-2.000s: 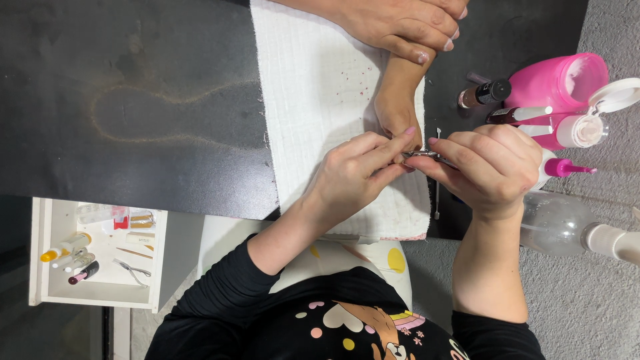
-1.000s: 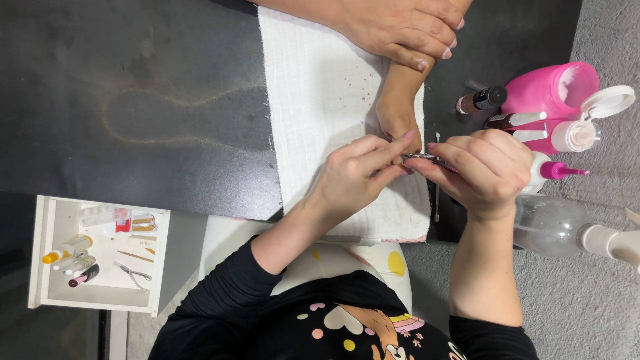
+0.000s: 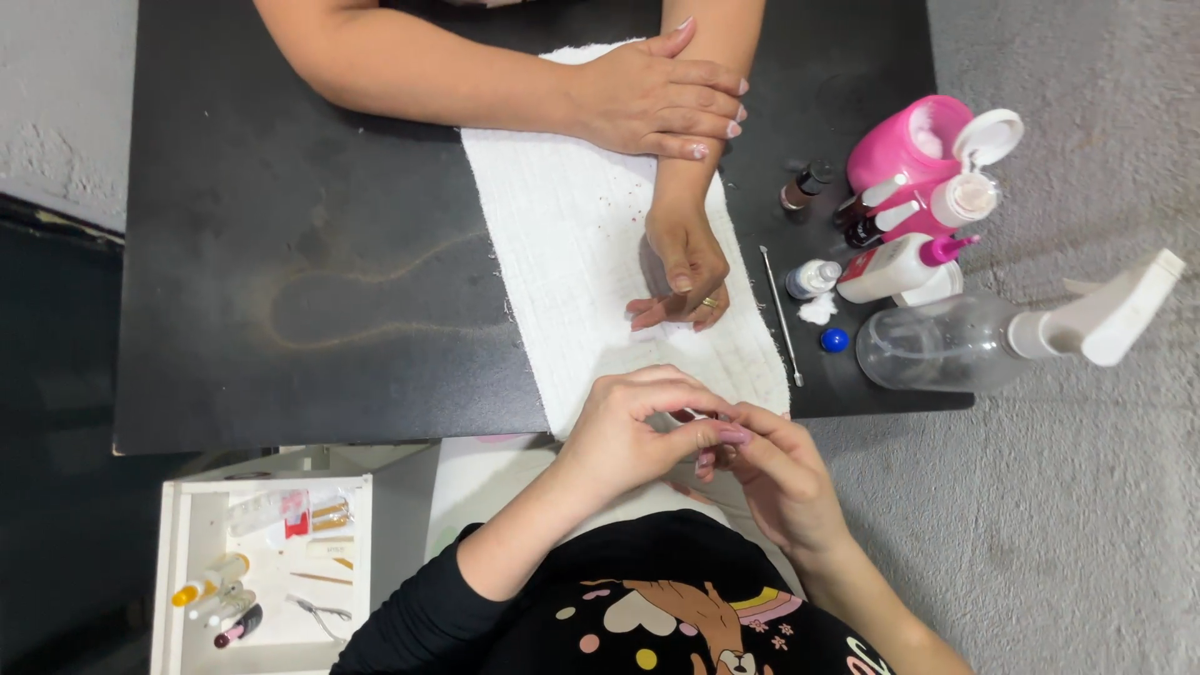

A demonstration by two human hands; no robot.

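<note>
Above my lap, just off the table's near edge, my left hand (image 3: 637, 427) and my right hand (image 3: 787, 473) meet at the fingertips. A small dark reddish bit shows between them; what it is, and whether either hand grips it, is hidden by the fingers. Beyond them, another person's hand (image 3: 689, 253) with a ring rests with curled fingers on a white cloth towel (image 3: 562, 234). That person's other hand (image 3: 656, 103) lies across the forearm. A double-ended metal cuticle pusher (image 3: 781, 314) lies right of the towel on the black table (image 3: 394, 394).
Right of the towel stand nail polish bottles (image 3: 803, 187), a pink container with cotton (image 3: 914, 141), a white bottle with a pink nozzle (image 3: 886, 269), a blue cap (image 3: 834, 339) and a clear spray bottle (image 3: 947, 342). An open white drawer (image 3: 173, 572) at lower left holds cuticle nippers (image 3: 321, 614) and bottles.
My hands have come away from the other person's fingers and back toward my body. The metal tool seen in my right hand before no longer shows there. The view has shifted.
</note>
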